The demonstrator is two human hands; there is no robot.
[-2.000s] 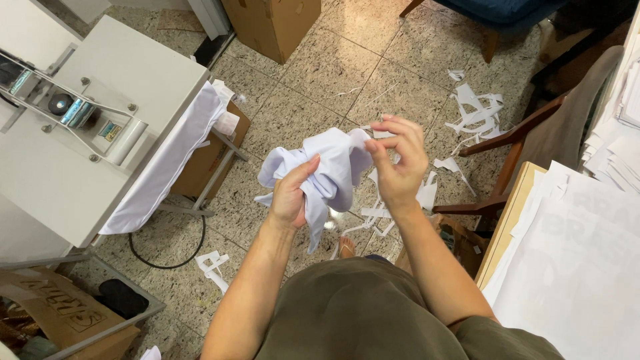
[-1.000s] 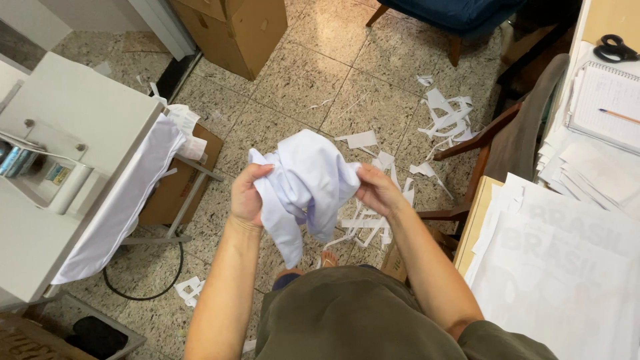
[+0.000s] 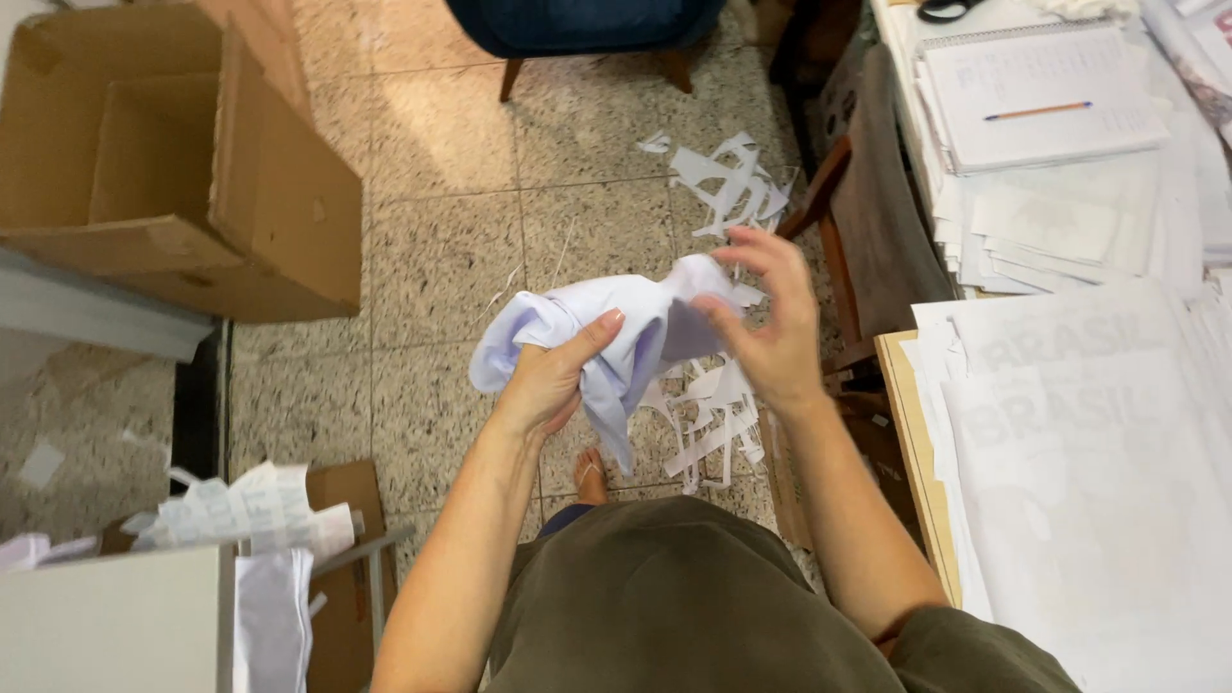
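A bunched piece of pale lavender-white fabric hangs in front of my body, above the speckled floor. My left hand grips its lower left part, thumb on top of the folds. At the cloth's upper right end is my right hand, fingers raised and spread, the thumb close to the edge. Whether those fingertips pinch the cloth is not clear. One corner of the fabric dangles below my left hand.
An open cardboard box stands at upper left, a blue chair at the top. Paper scraps litter the floor. Right, a table bears paper sheets, a spiral notebook and a pen. A grey-white tabletop is lower left.
My right hand has lifted and its fingers have spread, where a second ago it held the cloth's right edge. The cloth is now stretched out more sideways. The view has turned.
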